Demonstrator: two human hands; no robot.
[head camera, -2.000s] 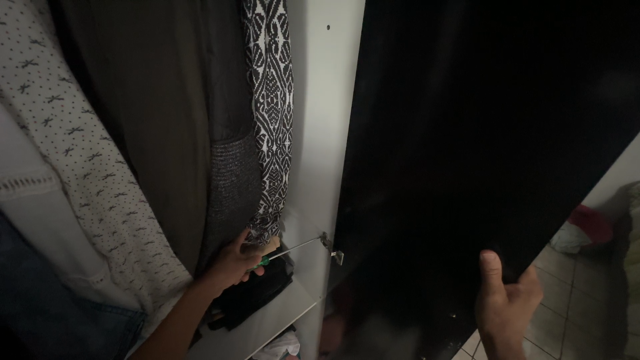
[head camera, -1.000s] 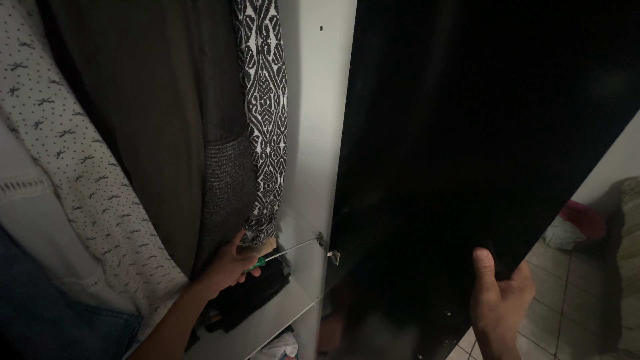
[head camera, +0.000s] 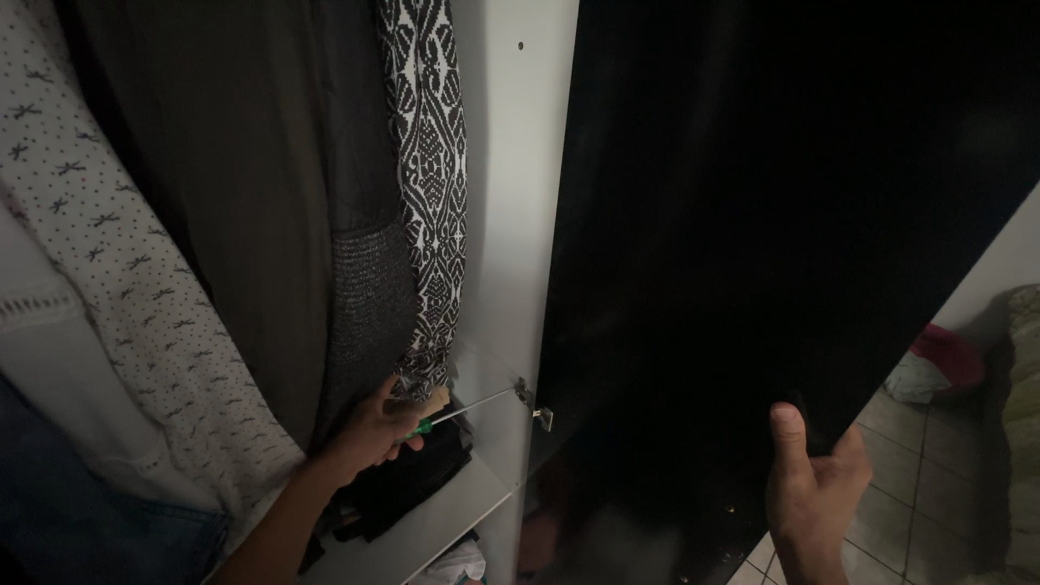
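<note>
My left hand (head camera: 375, 431) grips a screwdriver by its green handle (head camera: 421, 429), low in the wardrobe beside the hanging clothes. The metal shaft runs up to the right, its tip at a hinge plate (head camera: 522, 390) on the white side panel (head camera: 512, 211). Just right of the plate, a metal hinge part (head camera: 543, 418) sits at the edge of the black door (head camera: 731, 244). My right hand (head camera: 812, 479) holds the door's far edge, thumb on the face towards me and the other fingers mostly hidden behind it.
Patterned and dark clothes (head camera: 431, 187) hang at the left. Below are a white shelf (head camera: 455, 520) with dark folded cloth (head camera: 406, 479) and white fabric (head camera: 455, 565). Beyond the door lie floor tiles (head camera: 886, 487), a pink and white cloth bundle (head camera: 934, 366) and a greenish cover (head camera: 1024, 406).
</note>
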